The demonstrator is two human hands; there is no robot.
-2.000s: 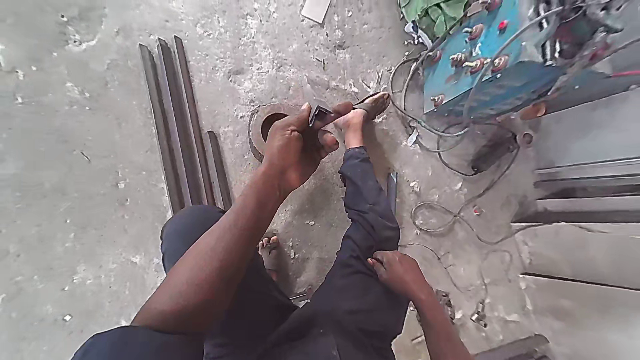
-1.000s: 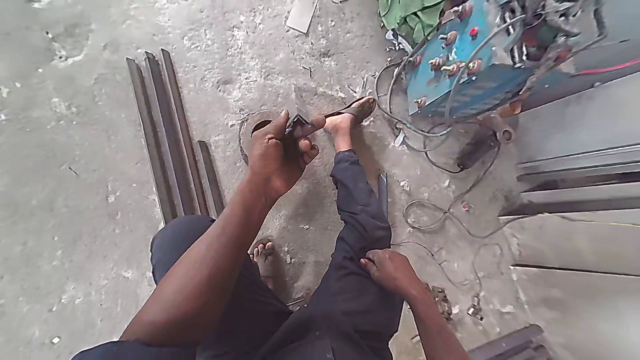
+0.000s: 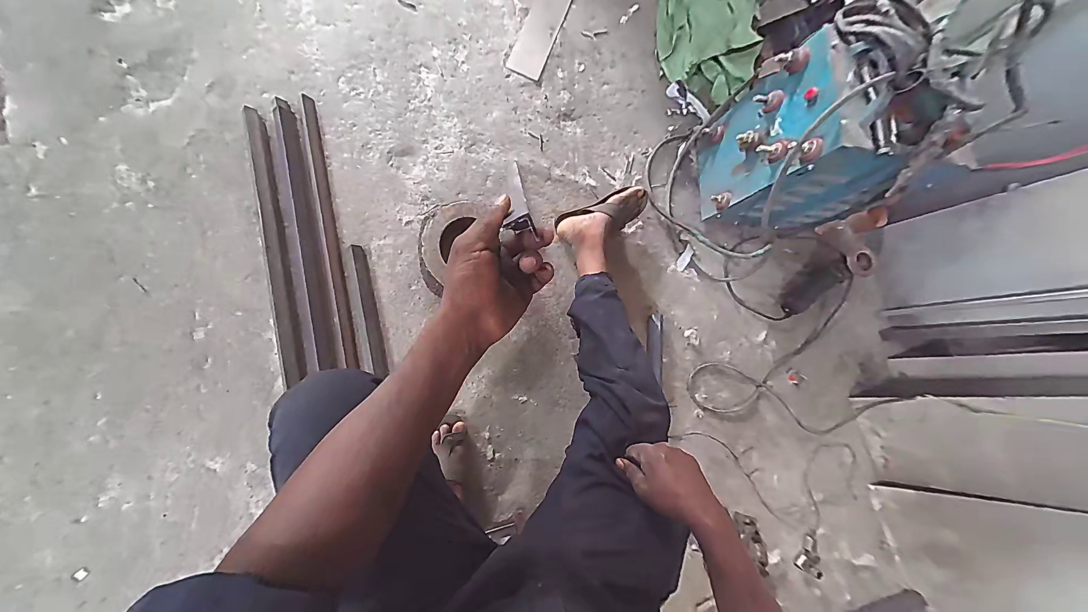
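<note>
Raised over the floor, my left hand [image 3: 493,276] holds a small angled metal piece [image 3: 519,204] between thumb and fingers. One flat face of the piece catches the light; its lower part is dark and partly hidden by the fingers. Beneath and behind that hand lies a round ring-shaped metal object [image 3: 432,246] with a dark hole. My right hand [image 3: 667,478] rests on the knee of my dark trousers, its fingers curled against the cloth. Whether it grips the cloth cannot be told.
Several long steel bars [image 3: 293,246] lie side by side at the left. A blue welding machine [image 3: 790,144] with terminals stands at the upper right, cables [image 3: 727,387] looping over the floor beside my foot. Green cloth [image 3: 710,42] lies behind it. Large metal sheets [image 3: 986,442] are at the right.
The metal piece has turned in my left hand, so a bright flat face now shows where it looked dark and short before. My right hand stays on the knee.
</note>
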